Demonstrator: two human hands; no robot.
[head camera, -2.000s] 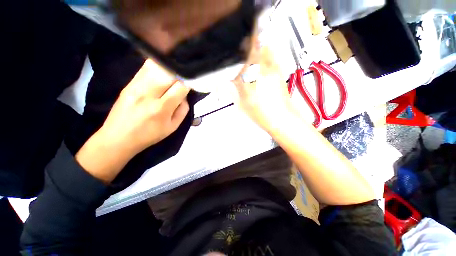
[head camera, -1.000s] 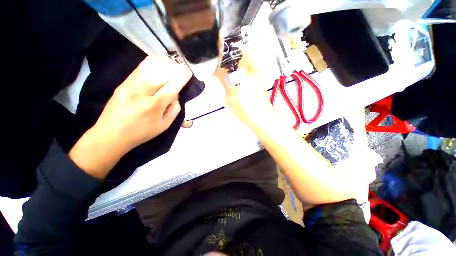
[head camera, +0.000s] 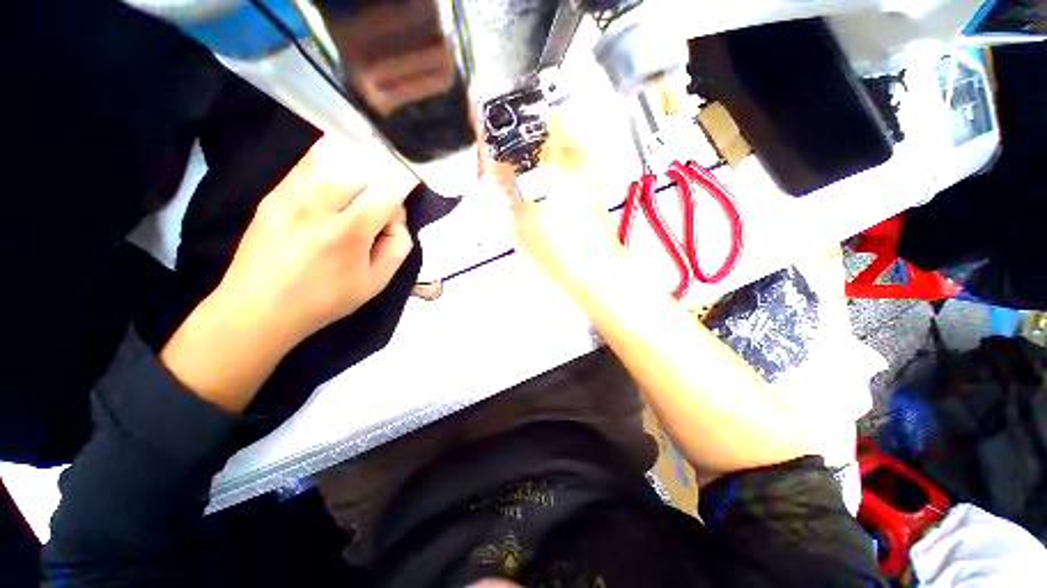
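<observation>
Black cloth (head camera: 344, 356) lies over the left part of the white machine table (head camera: 459, 333). My left hand (head camera: 310, 236) rests on the cloth, fingers bent, fingertips hidden beside the machine head; whether it grips the cloth cannot be told. My right hand (head camera: 551, 201) is at the needle area (head camera: 516, 129), to the right of the presser parts. It is overexposed and its fingers are unclear. The sewing machine head (head camera: 402, 80) with its shiny faceplate stands between and above the hands. Red-handled scissors (head camera: 689, 230) lie on the table right of my right hand.
A dark rectangular tray or pad (head camera: 804, 115) is at the upper right. A crumpled clear plastic bag (head camera: 767, 322) with dark contents lies below the table edge, above a carton (head camera: 675, 465). A red stool (head camera: 901, 494) and dark cloth (head camera: 987, 402) are at the lower right.
The view has shifted, so the machine head sits further left and the needle area shows more. Both hands stay close to the same places at the machine.
</observation>
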